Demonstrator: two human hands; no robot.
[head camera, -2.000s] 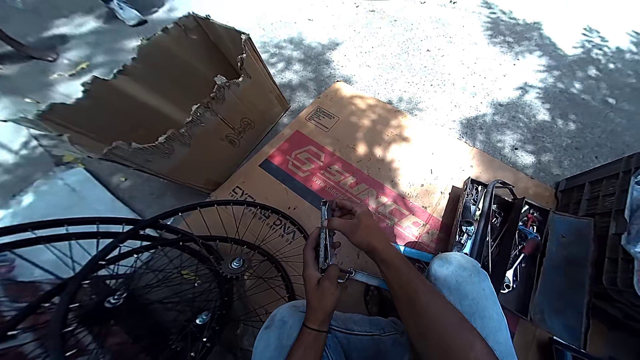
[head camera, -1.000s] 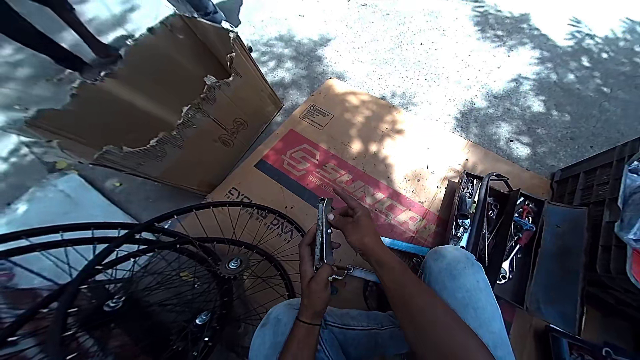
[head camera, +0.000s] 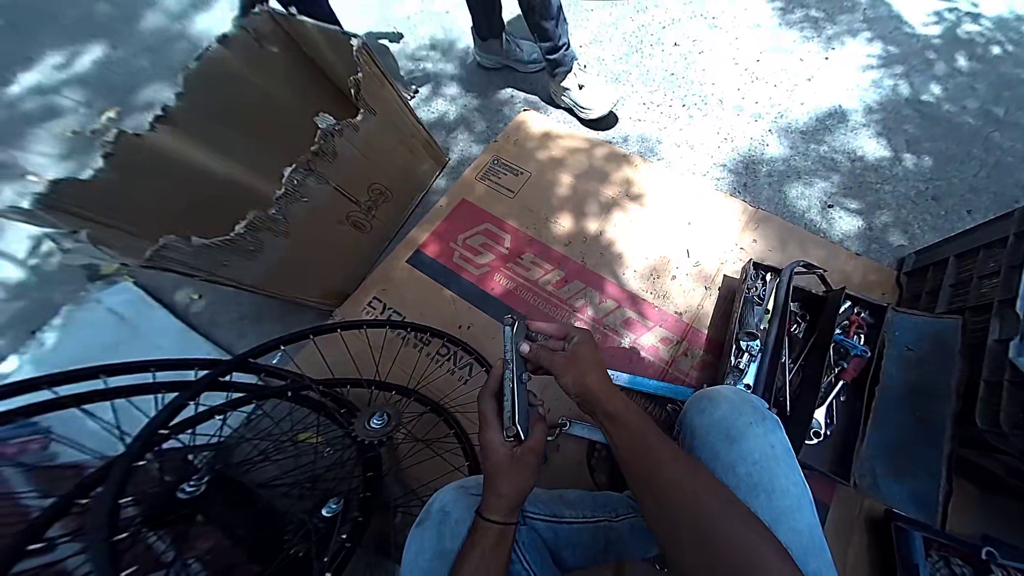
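In the head view, a long, narrow metal tool (head camera: 514, 388), perhaps a folding multi-tool, stands roughly upright above my lap. My left hand (head camera: 510, 440) is wrapped around its lower part. The fingers of my right hand (head camera: 564, 356) pinch at its upper end from the right side. Below my right hand, a metal wrench-like part (head camera: 582, 430) lies near my knees, and a blue-silver metal bar (head camera: 652, 385) passes behind my right forearm. What the fingers cover of the tool is hidden.
Spoked bicycle wheels (head camera: 378, 419) lie at left. A torn cardboard box (head camera: 384, 176) stands behind them. Flattened printed cardboard (head camera: 592, 208) covers the ground ahead. At right are an open metal toolbox (head camera: 868, 400) with wrenches and a black plastic crate (head camera: 960, 272). A person's shoes (head camera: 584, 90) are beyond the cardboard.
A person's legs and shoes now show at the top centre; a second ago, legs showed at the top left. Both my hands remain at the metal tool.
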